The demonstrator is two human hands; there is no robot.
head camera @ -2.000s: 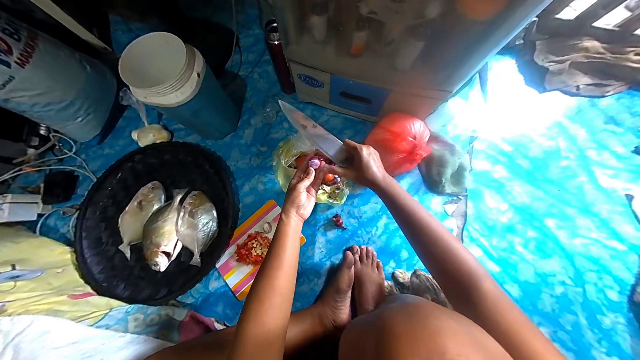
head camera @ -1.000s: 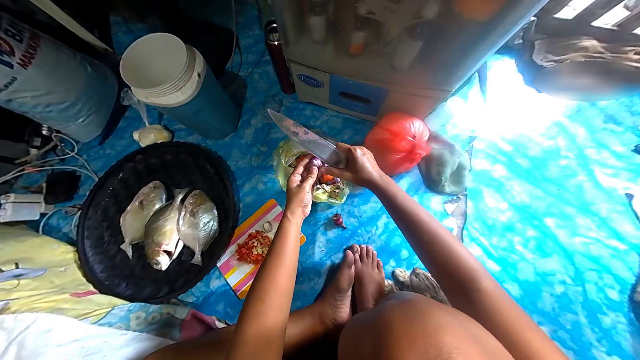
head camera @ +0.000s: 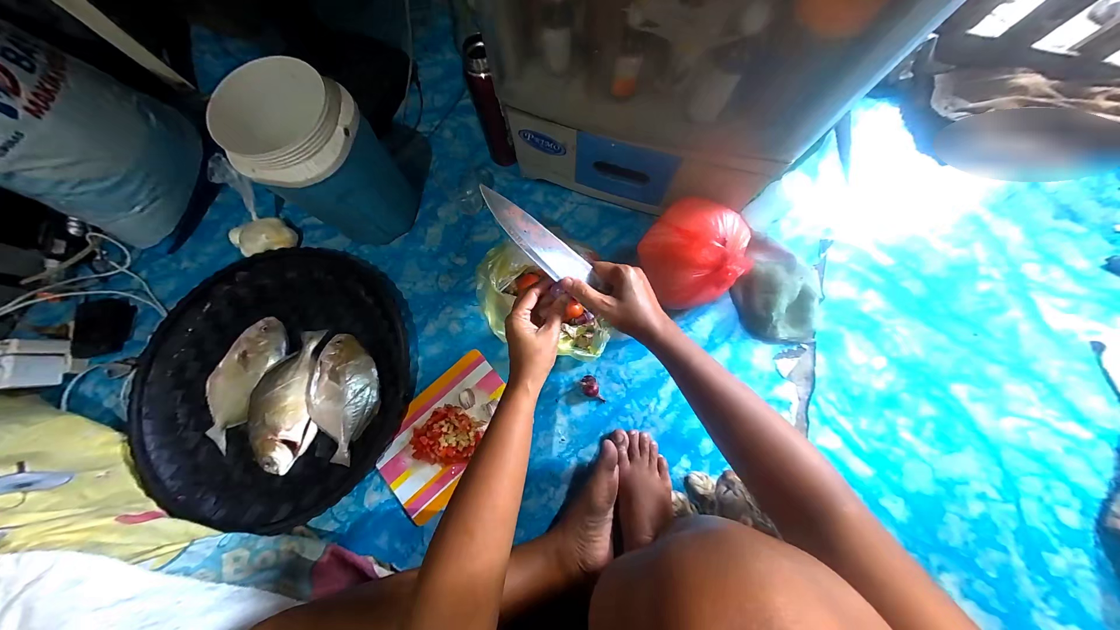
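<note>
My right hand [head camera: 626,300] grips a large kitchen knife [head camera: 535,236], its blade pointing up and left. My left hand [head camera: 534,337] pinches a small purple shallot [head camera: 557,289], mostly hidden by the fingers, against the blade's base. Beneath both hands an open yellowish plastic bag [head camera: 496,284] holds tomatoes and peelings. A loose shallot [head camera: 591,387] lies on the blue floor cover just below the bag. Left of my left forearm is a striped cutting board [head camera: 420,486] with chopped red and pale pieces [head camera: 447,435] and a few pale slices. Three whole fish [head camera: 282,398] rest in a black round tray [head camera: 162,420].
A tied red plastic bag [head camera: 694,252] and a greyish bag [head camera: 776,293] sit right of my right hand. Ahead stands a cabinet [head camera: 577,166] beside a dark red flask [head camera: 490,105]. At the left are a blue-and-white jug [head camera: 350,175], a small tied bag [head camera: 262,236] and white cables [head camera: 87,293].
Since two seconds ago the knife's handle end and my right hand have stayed close to my left hand, while the blade tip has shifted left. The shallot is now more covered by my fingers.
</note>
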